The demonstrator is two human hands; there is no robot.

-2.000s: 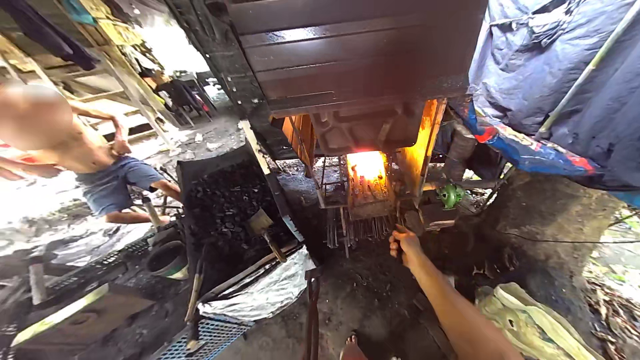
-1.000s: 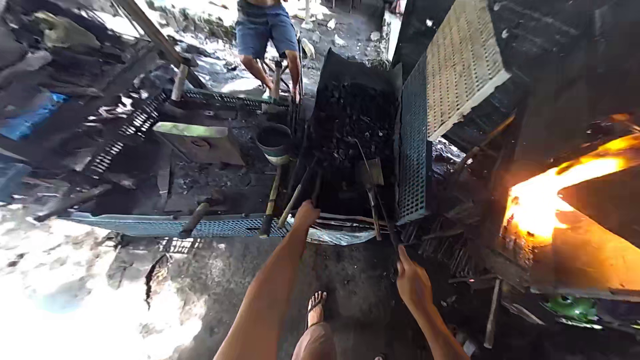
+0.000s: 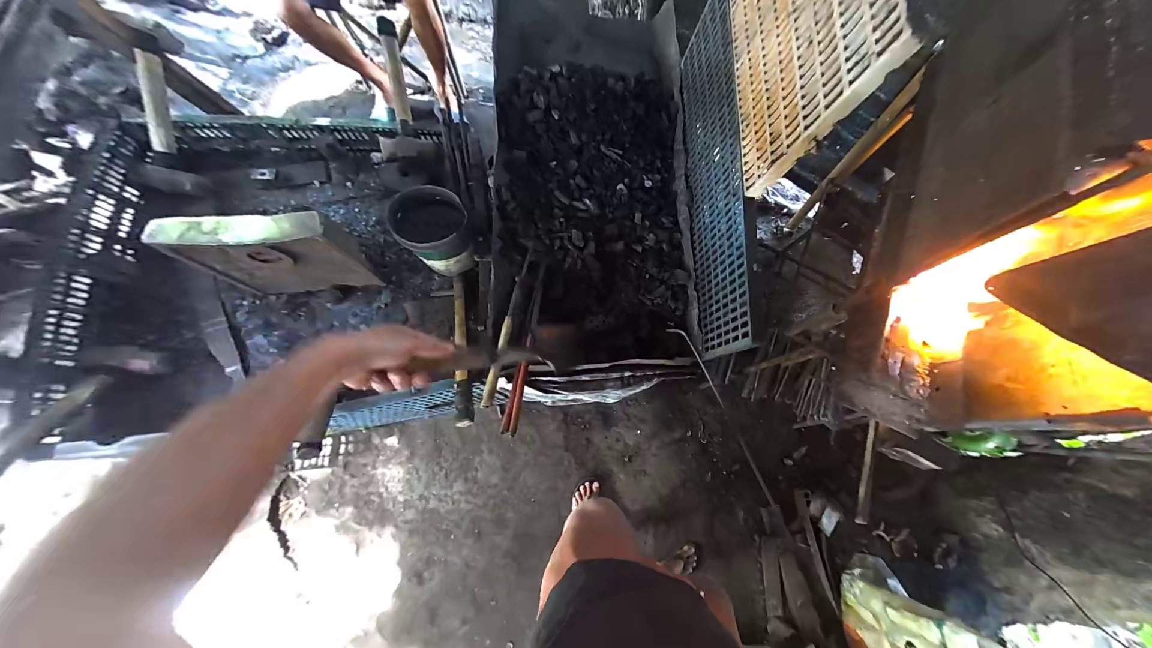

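Blurred by motion, my left hand [image 3: 391,358] is closed around the handle of a tool [image 3: 490,357] over the near end of the charcoal trough. The tool's dark far end is hard to make out. My right hand is out of view. Charcoal [image 3: 594,162] fills much of the trough. Beneath and beside the held tool, several wooden handles and the red handles of what look like tongs [image 3: 517,396] stick out over the near edge. A thin rod with a hooked tip [image 3: 720,396] slants down from the trough's right corner. Left of the trough stands a dark bucket [image 3: 432,229].
A fire [image 3: 945,315] burns in the forge at the right. Between it and the trough stand a blue plastic grid [image 3: 720,207] and a pale lattice panel [image 3: 810,81]. A wooden block [image 3: 279,256] is at left. Another person's legs [image 3: 346,54] show behind. Wood pieces [image 3: 792,576] lie near my feet.
My left hand has moved left from the near end of the trough. My right hand, visible one second ago by a long tool, has left the view. The view has turned from the forge toward the trough.
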